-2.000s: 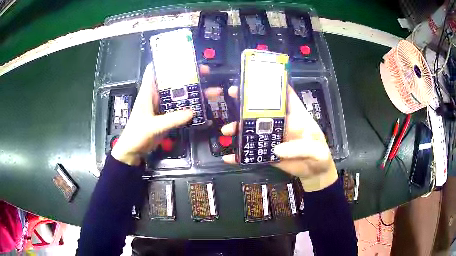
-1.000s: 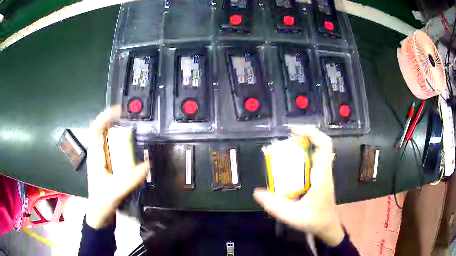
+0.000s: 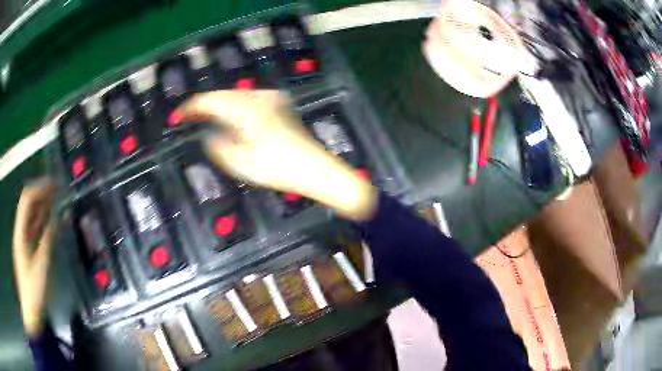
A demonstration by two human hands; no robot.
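Note:
The clear blister tray [image 3: 138, 298] lies tilted on the dark bench, its two rows of pockets holding several black phone backs [image 3: 143, 208] with red round spots. My right hand [image 3: 254, 138] is over the tray, blurred, its fingertips by the red spot of an upper-row phone back [image 3: 174, 72]. Whether it touches or holds anything is unclear. My left hand [image 3: 33, 253] is blurred beside the tray's left edge, thumb and fingers apart, with nothing seen in it. Phone batteries [image 3: 236, 311] with white strips lie along the near side of the tray.
A pink fan [image 3: 475, 47] stands at the upper right. Slim red sticks [image 3: 486, 130] and a dark handheld item [image 3: 536, 141] with thin cables lie below it. A worn white rail [image 3: 377, 16] runs behind the tray, with a brighter green surface [image 3: 109, 32] beyond.
The two phones are no longer in my hands, and the upper-left pockets now hold phone backs. My right hand has moved up over the tray, my left to its side. The view has turned and shifted right.

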